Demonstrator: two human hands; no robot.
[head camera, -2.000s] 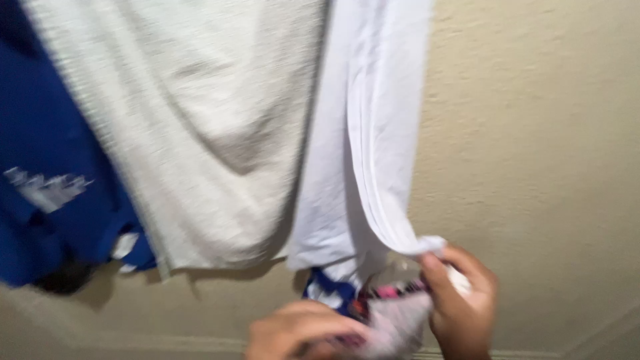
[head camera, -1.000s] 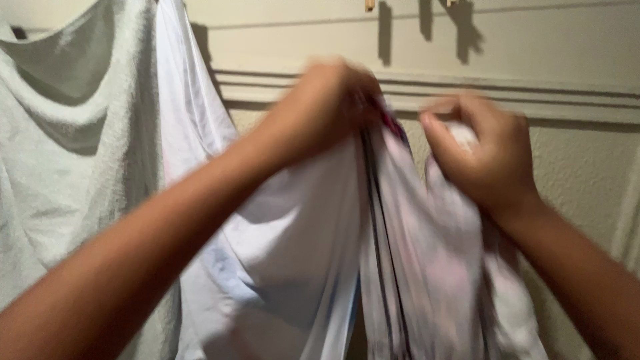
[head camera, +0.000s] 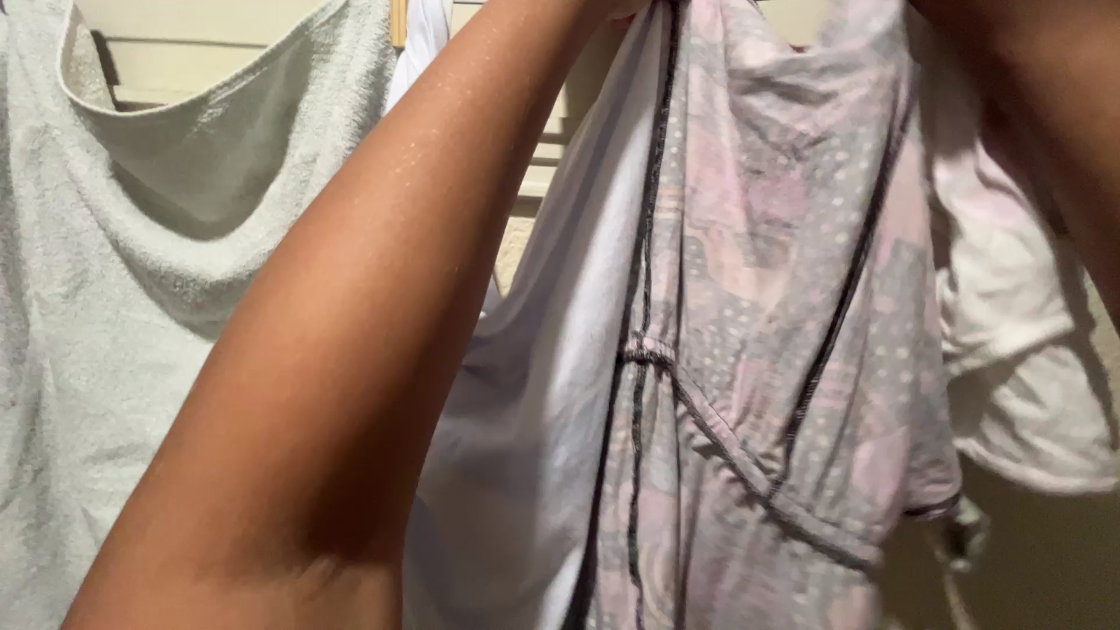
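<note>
A pink and grey patterned garment hangs with dark stitched seams showing and a gathered seam across it. My left forearm rises across the middle of the view to the garment's top, where only a sliver of my left hand shows at the upper edge; its fingers are hidden. My right forearm crosses the upper right corner, and my right hand is out of view. Directly left of the patterned garment, a smooth white cloth hangs against it, partly behind my left arm.
A pale terry towel hangs at the left, sagging in a deep fold. A wooden clothes peg shows at its upper right. Whitish fabric hangs at the right. Behind are a wall and horizontal mouldings.
Both hands have moved up to or past the top edge of the view. The patterned garment, bunched low between my hands two seconds ago, now hangs down at length.
</note>
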